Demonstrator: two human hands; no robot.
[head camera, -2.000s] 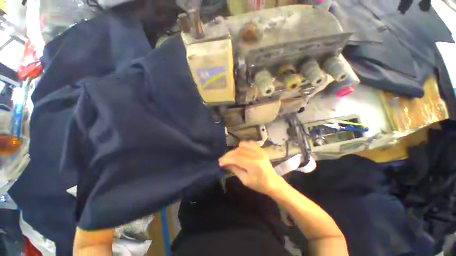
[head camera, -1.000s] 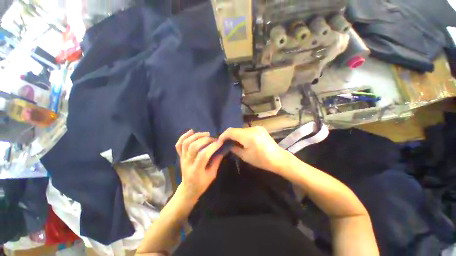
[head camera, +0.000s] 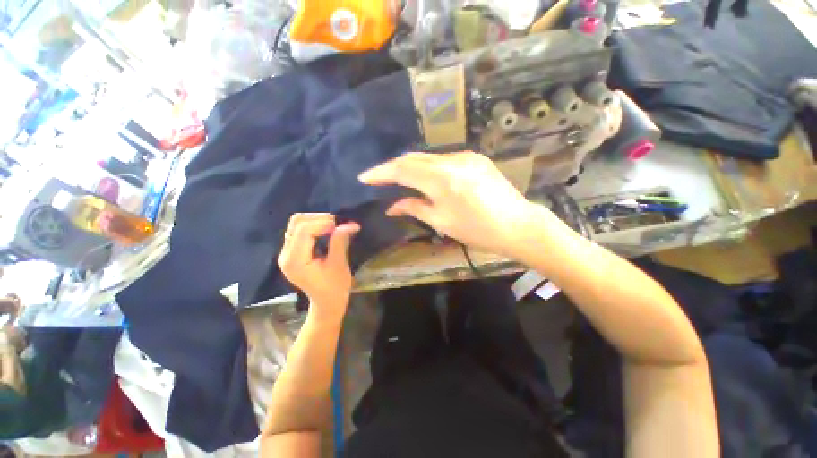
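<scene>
The navy garment panel (head camera: 260, 170) lies left of the overlock machine (head camera: 546, 80) and hangs over the table's front edge. My left hand (head camera: 318, 259) is at the panel's near edge, thumb and fingers curled together on the dark cloth there. My right hand (head camera: 457, 192) is over the panel in front of the machine, thumb and fingers apart, holding nothing visible. It hides the needle area. The white label strip (head camera: 535, 285) hangs at the table edge, partly behind my right forearm.
A tool tray (head camera: 636, 210) with pens lies right of the machine, near a pink-ended thread cone (head camera: 639, 148). Folded dark cloth (head camera: 708, 80) is at the back right. An orange item (head camera: 343, 24) lies behind the panel. Another person's arm (head camera: 11, 358) shows at far left.
My hands were together pinching the cloth edge; they have separated. My right hand has moved up over the panel and opened. My left hand has moved slightly left. The view has shifted.
</scene>
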